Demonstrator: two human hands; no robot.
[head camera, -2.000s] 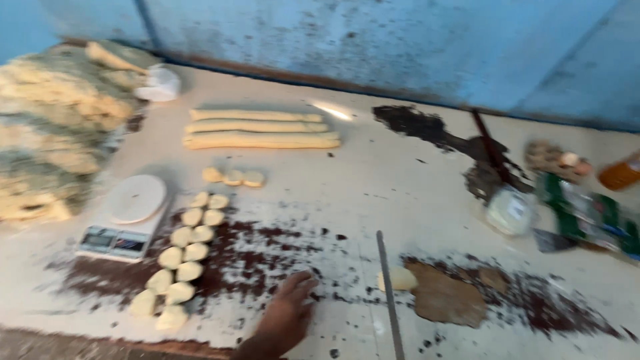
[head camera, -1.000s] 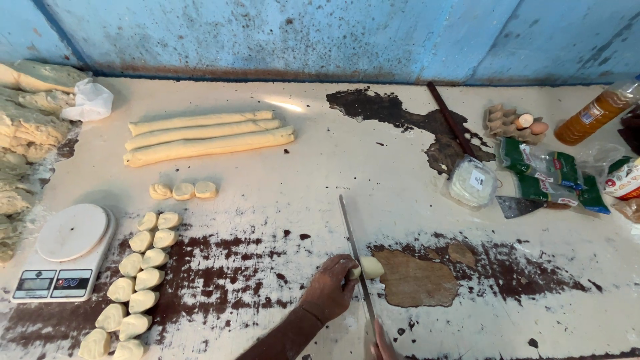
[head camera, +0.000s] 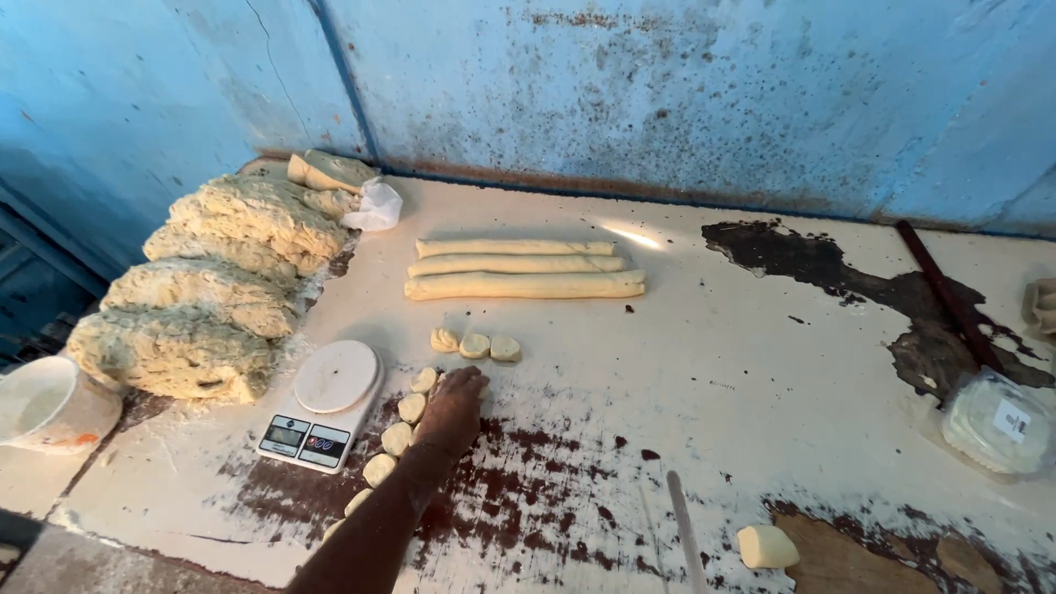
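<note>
My left hand (head camera: 454, 404) is over the upper end of the rows of cut dough pieces (head camera: 379, 470), hiding some of them; its fingertips and any piece under them are hidden. Three more dough pieces (head camera: 474, 346) lie just beyond it. Farther back, three long dough rolls (head camera: 524, 285) lie side by side. A blurred long blade (head camera: 686, 528) points up from the bottom edge, left of a short piece of dough roll (head camera: 767, 547). My right hand is out of view.
A white digital kitchen scale (head camera: 337, 376) stands left of the rows. Large floured dough masses (head camera: 198, 305) and a white tub (head camera: 49, 404) occupy the left side. On the right are a dark rod (head camera: 949, 297) and a clear plastic container (head camera: 994, 425). A stained blue wall (head camera: 660, 99) borders the table.
My left hand has moved left, from beside the blade and the short dough roll to the upper end of the rows. My right hand has left the view. The view has swung left.
</note>
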